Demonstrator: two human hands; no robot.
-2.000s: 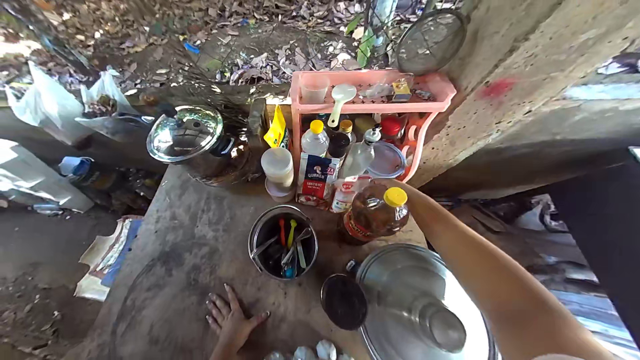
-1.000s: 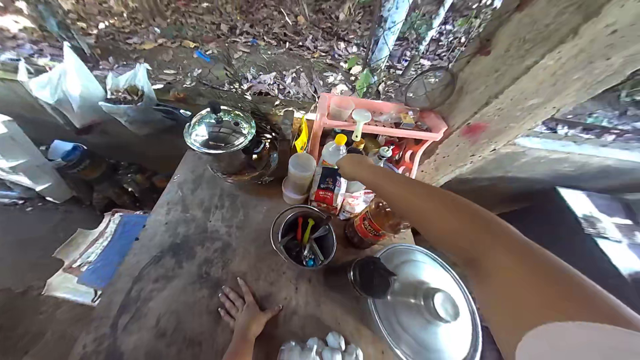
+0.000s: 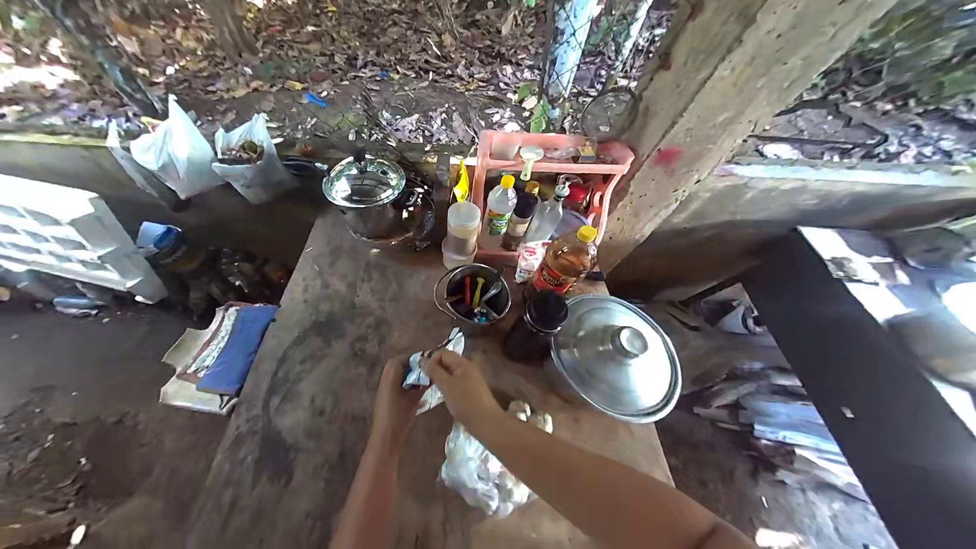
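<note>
Both hands meet over the wooden table's middle on a small white and blue packet (image 3: 417, 371). My left hand (image 3: 396, 389) holds it from the left, and my right hand (image 3: 456, 379) pinches its top from the right. Just beyond them is a metal pail of utensils (image 3: 473, 294). Below my right forearm lies a clear plastic bag of whitish round things (image 3: 482, 473), partly hidden by the arm. Right of my hands stand a dark jar with a black lid (image 3: 536, 328) and a large lidded aluminium pot (image 3: 621, 358).
At the table's back stand a steel pot with a glass lid (image 3: 374, 198), a plastic container (image 3: 461, 229), a pink plastic rack (image 3: 555, 145), several bottles including one of cooking oil (image 3: 566, 259), and a small white packet (image 3: 530, 259). A concrete post (image 3: 686, 114) rises behind the rack.
My right hand has come back from the rack area to the table's middle. My left hand, earlier flat on the table, now holds the packet with it. The dark Quaker packet before the bottles is gone from there.
</note>
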